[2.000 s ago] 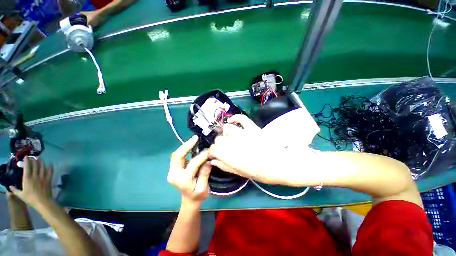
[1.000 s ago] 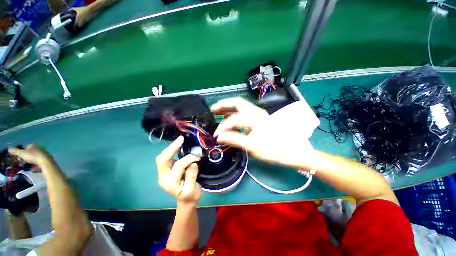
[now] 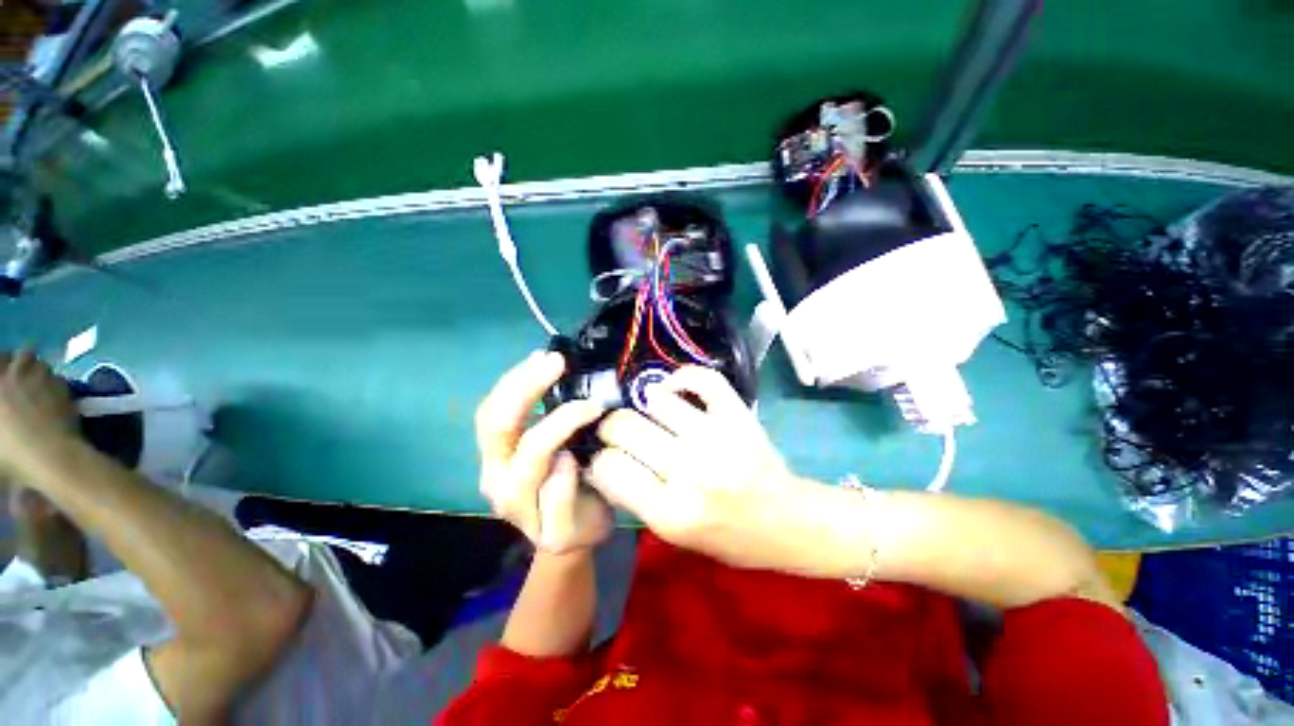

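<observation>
An open black camera housing (image 3: 710, 335) lies in front of me on the bench. Its black camera head (image 3: 661, 244) is hinged out at the far side, holding a pale circuit board. Red, white and blue wires (image 3: 657, 315) run from head to housing, near a small pale ring (image 3: 650, 390). My left hand (image 3: 542, 461) grips the housing's near left rim with bent fingers. My right hand (image 3: 698, 461) has its fingertips over the near part of the housing beside the ring. Whether it holds a small part is hidden. A white pigtail cable (image 3: 514, 255) runs off to the far left.
A second open camera unit with a white shell (image 3: 897, 315) stands right of my work. Tangled black strands (image 3: 1135, 341) lie at the right on plastic. A green conveyor (image 3: 568, 85) with a metal post (image 3: 979, 78) runs beyond. Another person's arm (image 3: 156, 525) is at left.
The black head has swung from the left to the far side of the housing, its board showing again. My right hand has come down onto the housing's near part. The view has shifted.
</observation>
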